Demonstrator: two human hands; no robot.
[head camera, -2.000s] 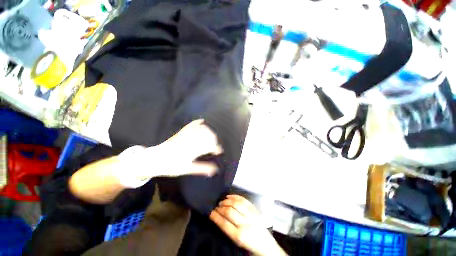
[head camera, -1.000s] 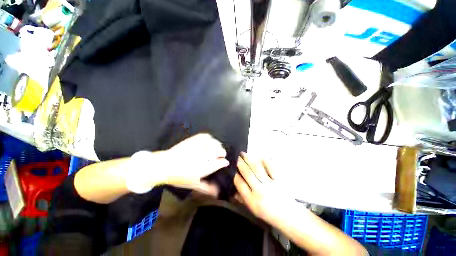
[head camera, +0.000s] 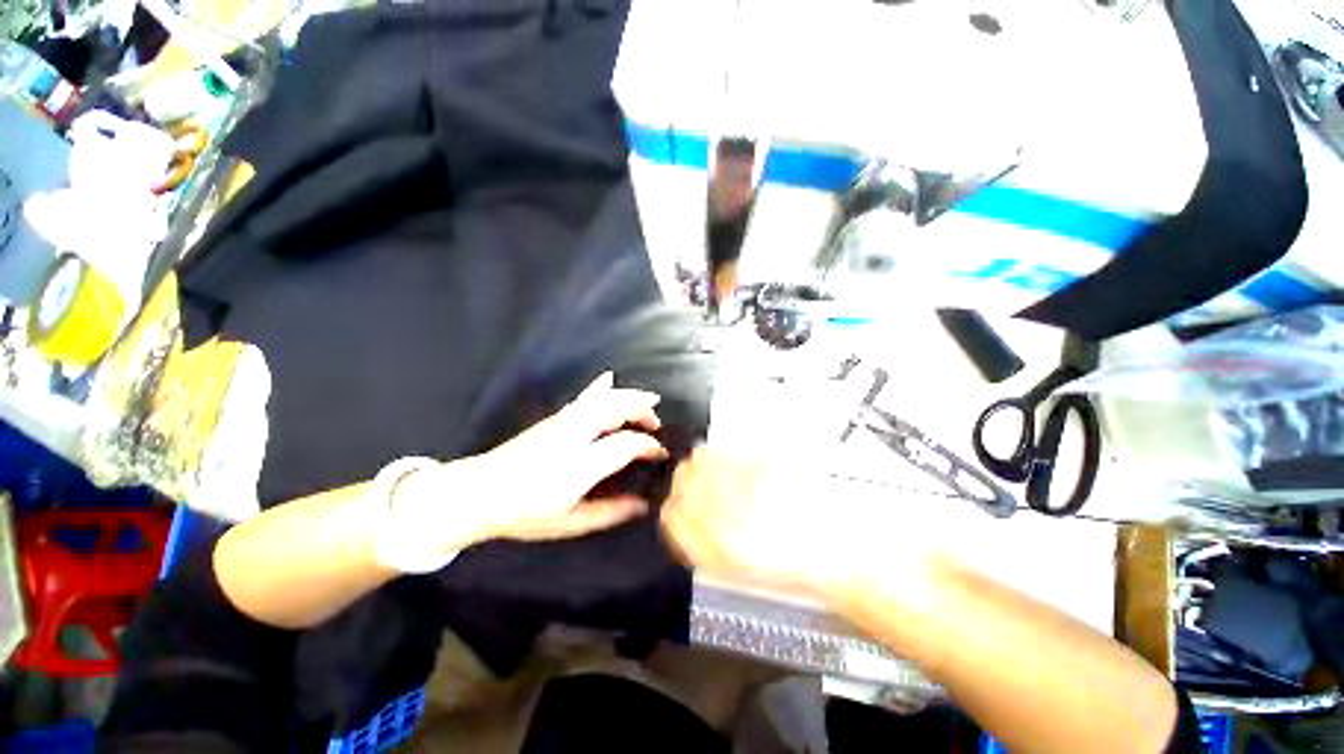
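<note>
A large black garment panel (head camera: 383, 295) lies over the left of the white table and hangs over its front edge. My left hand (head camera: 568, 464) lies on the panel with bent fingers at its right edge, pinching the cloth. My right hand (head camera: 730, 508) meets it there, fingers curled at the same cloth edge; its fingertips are partly hidden. The white sewing machine head (head camera: 914, 103) with blue stripes stands beyond. Its needle area (head camera: 715, 307) is at the panel's right edge, above my hands.
Snips (head camera: 936, 457), black-handled scissors (head camera: 1044, 442) and a short black handle (head camera: 980, 343) lie right. A small open box (head camera: 1144, 597) and clear plastic bag (head camera: 1253, 398) are far right. A yellow tape roll (head camera: 77, 312) is left; a red stool (head camera: 96, 582) stands below.
My right hand has moved from the table's front edge up to the cloth edge beside my left hand, and its forearm now crosses the table. The view has shifted.
</note>
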